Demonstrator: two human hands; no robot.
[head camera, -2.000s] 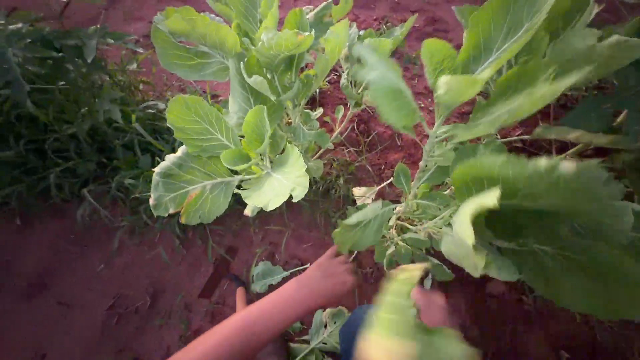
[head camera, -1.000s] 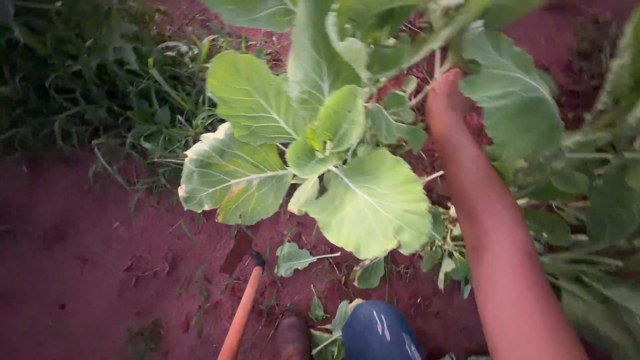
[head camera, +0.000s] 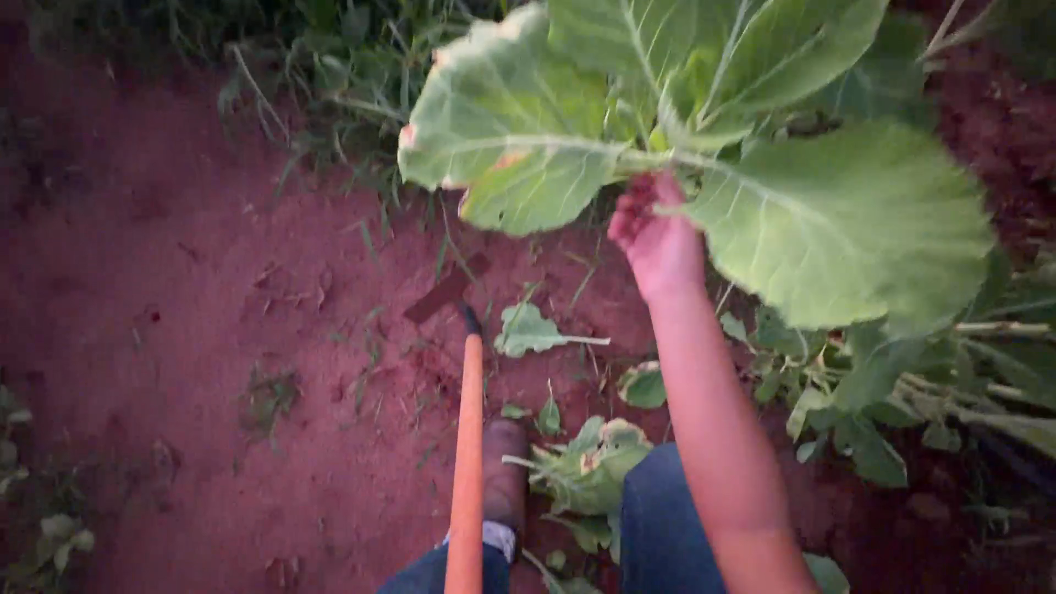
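My right hand (head camera: 656, 231) reaches up from the lower right, under the leafy crown of a broad-leaved cabbage-family plant (head camera: 825, 214). Its fingers are curled close to the leaf stalks, where leaves partly cover them; whether they grip a stalk I cannot tell. Left of the hand spreads a leaf with browned, ragged edges (head camera: 520, 140). My left hand is out of view. A hoe with an orange handle (head camera: 468, 462) stands out from the bottom edge, its flat metal blade (head camera: 445, 290) at the red soil. A detached leaf (head camera: 528, 330) lies right of the blade.
Several detached leaves (head camera: 590, 474) lie between my boot (head camera: 502, 470) and my knee in blue trousers (head camera: 668, 520). Grass and weeds (head camera: 330, 91) grow at the upper left. More leafy stems (head camera: 866, 412) stand at the right. Reddish bare soil (head camera: 165, 313) extends along the left.
My right hand has moved left, from stems of the plant to beneath the browned-edge leaf's crown. My left hand, seen two seconds ago, is out of view. The view has shifted, showing more of the hoe.
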